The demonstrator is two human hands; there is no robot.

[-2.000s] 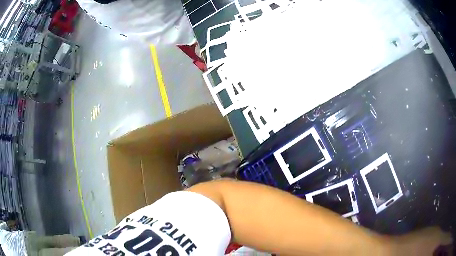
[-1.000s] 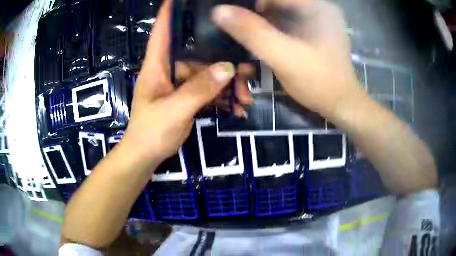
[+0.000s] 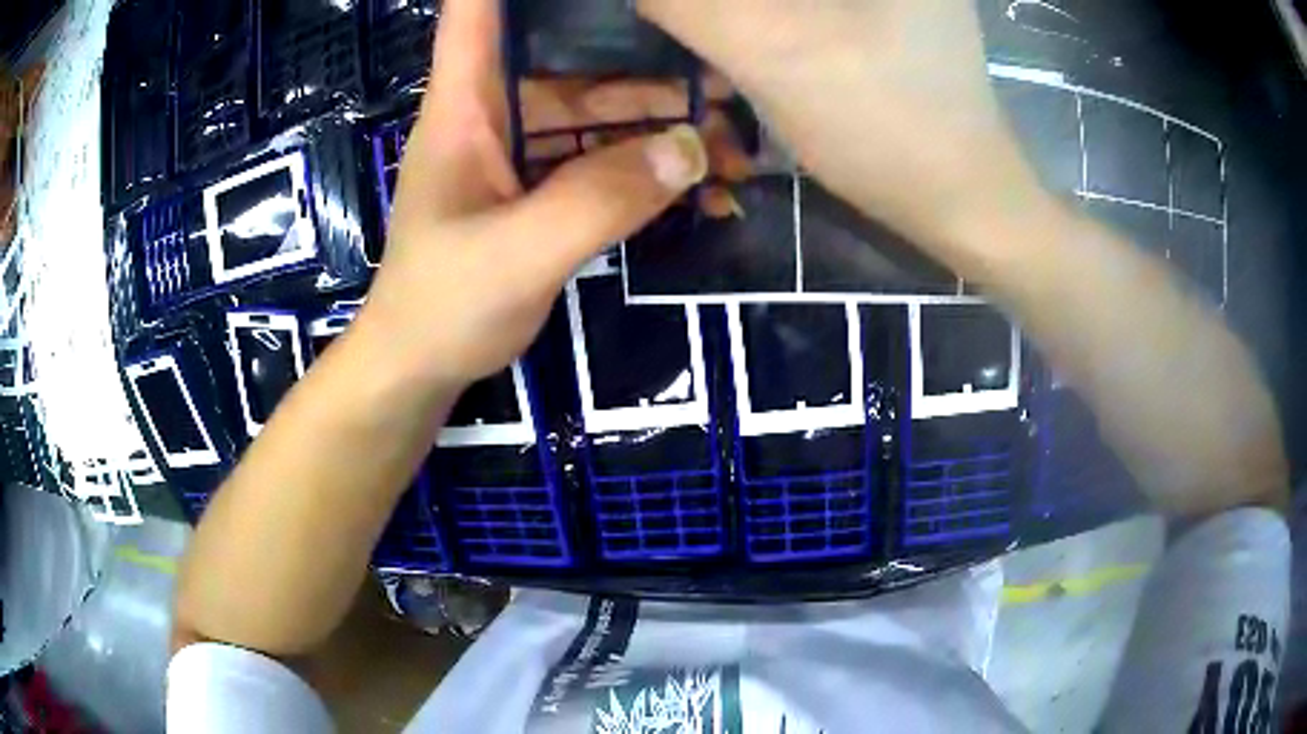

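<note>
A dark phone front housing [image 3: 609, 40] is held upright at the top centre, its upper end cut off by the picture's edge. My left hand [image 3: 487, 215] grips its side, with the thumb across the lower part and fingers showing behind the opening. My right hand [image 3: 846, 86] is over the housing's upper right, cut off at the top. Its fingertips are out of the picture, so I cannot tell what they hold. Below, a row of housings with blue-edged keypads [image 3: 806, 513] lies on the black tray, with white frames [image 3: 796, 422] around their screen windows.
A dark die-cut sheet with thin white lines [image 3: 874, 244] lies across the housings under my right forearm. More housings [image 3: 308, 72] lie at the upper left. A white heap of frame sheets [image 3: 65, 287] is at the left edge. An open brown box [image 3: 380, 663] is below the bench.
The view has turned from the box and heap at the side to the tray. Since one second ago, the housing and both hands sit slightly higher in view, still together.
</note>
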